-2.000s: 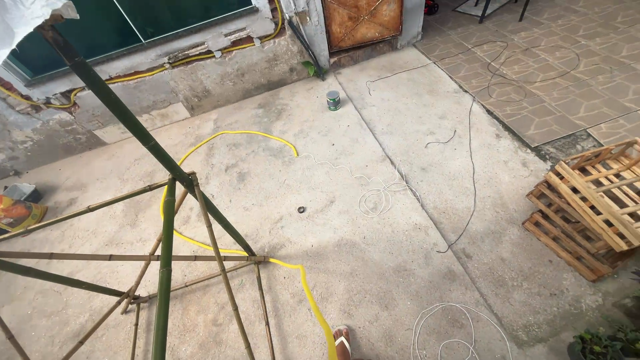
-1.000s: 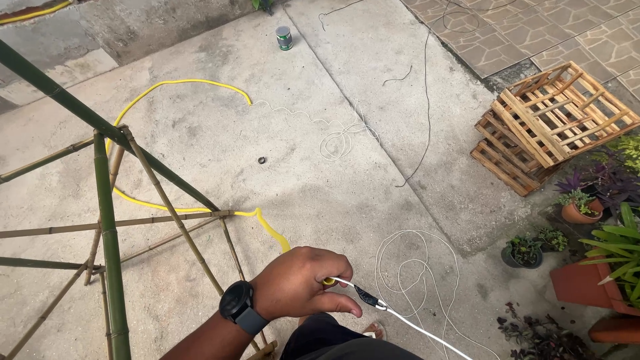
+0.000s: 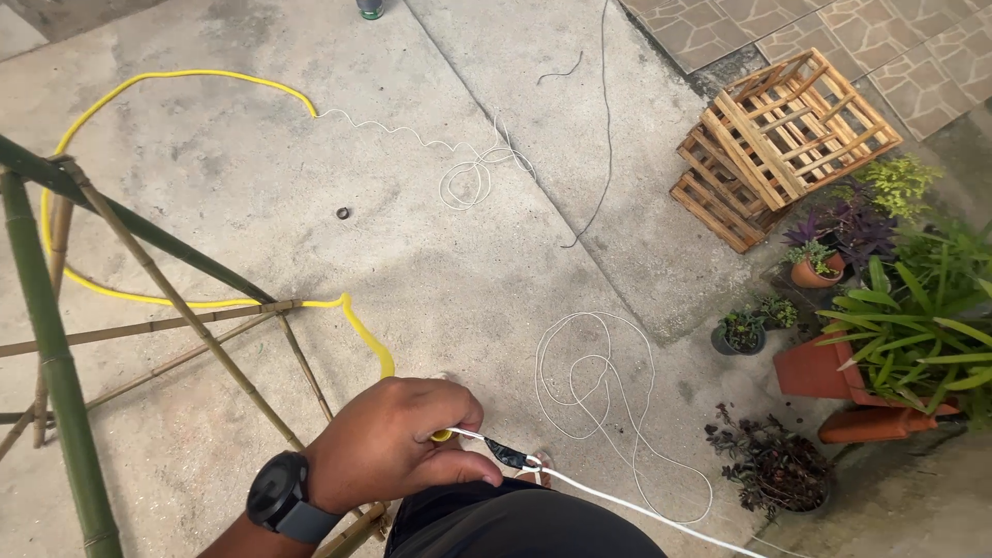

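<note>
My left hand (image 3: 411,442), with a dark watch on its wrist, grips the end of a yellow corrugated conduit (image 3: 368,335) low in the middle of the view. A white cord (image 3: 612,497) comes out of the conduit's mouth at my fingers. Black tape (image 3: 506,453) wraps the cord just beyond them, at a small loop. From there the cord runs to the lower right. The conduit curves away over the concrete behind bamboo poles, and thin white wire (image 3: 465,186) trails in loose coils from its far end. My right hand is out of view.
Green and brown bamboo poles (image 3: 58,372) form a frame at the left. Loops of thin white wire (image 3: 577,372) lie on the concrete. Stacked wooden crates (image 3: 806,128) and potted plants (image 3: 814,368) stand at the right. A small dark ring (image 3: 343,213) and a can (image 3: 370,9) are farther off.
My left hand, out of view two seconds ago, came into view one second ago holding the conduit end with the cord, and still holds it. The view has tilted down toward my legs.
</note>
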